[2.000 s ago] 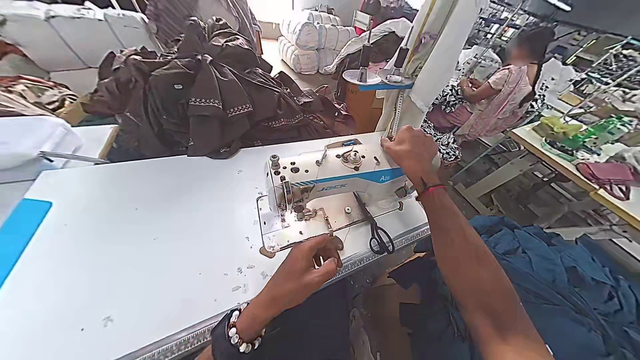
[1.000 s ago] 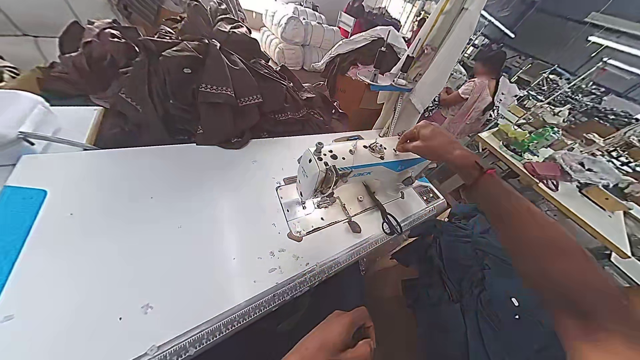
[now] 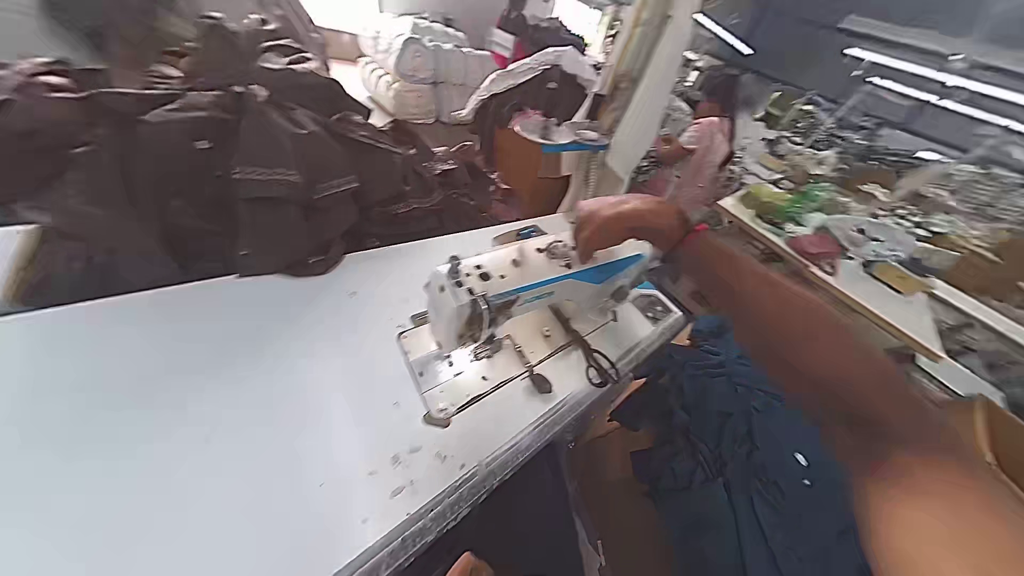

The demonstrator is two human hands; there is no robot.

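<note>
My right hand [image 3: 628, 226] is at the rear right end of the top of a white and blue sewing machine [image 3: 528, 284], its fingers bent downward; whether they pinch something is hidden. Of my left hand [image 3: 469, 565] only a small part shows at the bottom edge, below the table. Black-handled scissors [image 3: 602, 368] lie on the machine bed, blades pointing under the arm. A lever with a dark rounded end [image 3: 539, 382] lies just left of the scissors. The machine's lamp lights the needle area.
Dark brown garments [image 3: 240, 160] are heaped behind the white table [image 3: 200, 400]. Dark blue cloth [image 3: 736, 448] hangs at the right below the table edge. A person [image 3: 704, 152] sits farther back, near another table [image 3: 848, 280] with piled things.
My left hand has dropped from beside the machine's front toward the bottom edge. My right hand stays at the machine's rear end. The view has shifted.
</note>
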